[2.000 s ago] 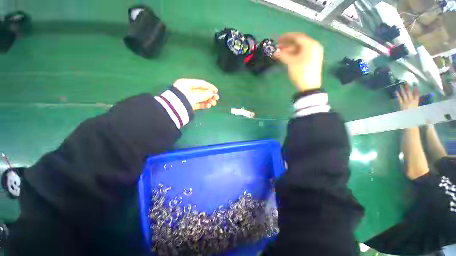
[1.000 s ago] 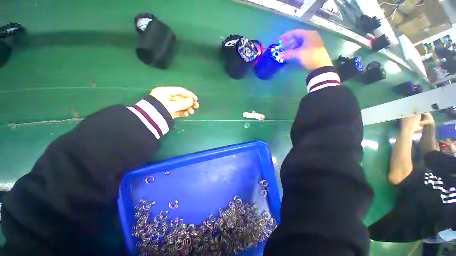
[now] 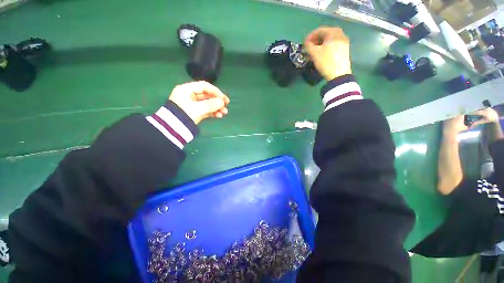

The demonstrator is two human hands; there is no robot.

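Observation:
My right hand [image 3: 330,52] is at the open end of a black cylindrical housing [image 3: 310,74], fingers bent together; what is between the fingertips is hidden. Another housing [image 3: 283,72] with its end cap [image 3: 278,47] stands just left of it, an LED board [image 3: 299,56] showing at the hand. My left hand [image 3: 200,100] is half curled, thumb against fingers, below a black housing [image 3: 205,58] with its cap [image 3: 188,36]; I cannot tell whether it holds rings. The blue parts tray [image 3: 221,182] lies nearest me with a pile of metal rings [image 3: 226,257].
More housings lie at far left [image 3: 21,69] and at right [image 3: 395,66]. A small pale piece [image 3: 304,125] lies above the tray. A pale cross-bar [image 3: 442,106] crosses at right. Another person's arm [image 3: 450,160] is beyond it. A loose cap [image 3: 3,249] shows at the left edge.
The housings on the left have shifted right in the picture. The blue glow at my right hand is gone. My left hand is now closer to the nearby housing.

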